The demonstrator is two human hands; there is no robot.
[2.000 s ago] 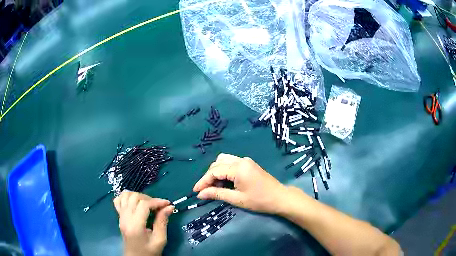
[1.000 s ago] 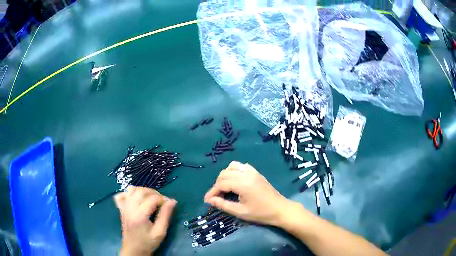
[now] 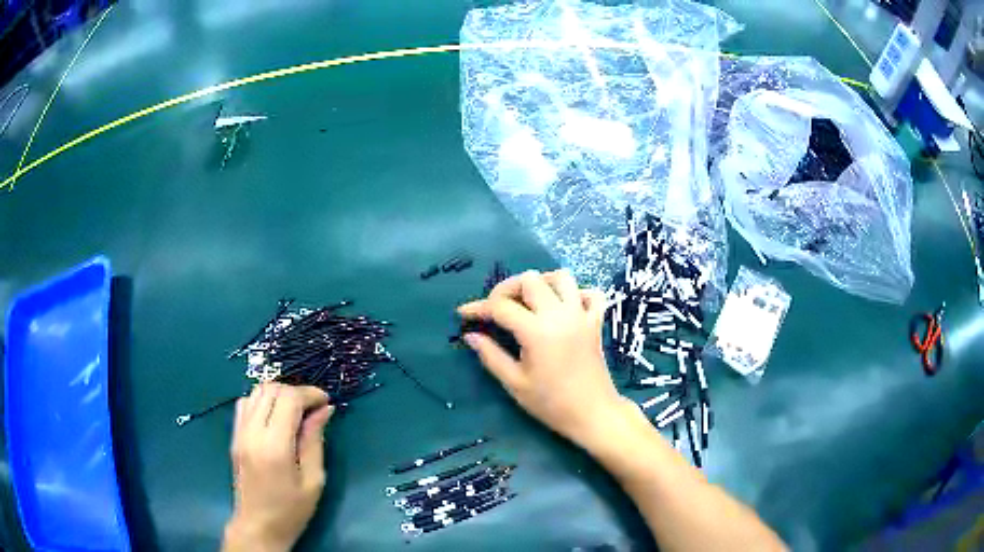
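My left hand (image 3: 275,447) is at the lower edge of the heap of thin black wire leads (image 3: 335,345), its thumb and fingertips close together; I cannot tell if they grip a lead. My right hand (image 3: 550,345) reaches over the short black tubes (image 3: 448,266), covering most of them; its fingertips are among them, and any grip is unclear. Sleeved leads (image 3: 459,498) with white bands lie side by side in front of me, one slightly apart above the rest. The black-and-white sleeves (image 3: 660,297) lie piled right of my right hand.
A clear bag (image 3: 583,129) lies behind the sleeves, a second bag (image 3: 820,194) with black contents to its right. A whitish packet (image 3: 749,323) and orange-handled scissors (image 3: 927,341) lie right. A blue tray (image 3: 65,410) is at left, small white scraps (image 3: 237,122) at upper left.
The sleeved lead between my hands now lies with the bundle. My right hand has moved up and right to the short black tubes; my left hand is near the lead heap. The view has shifted.
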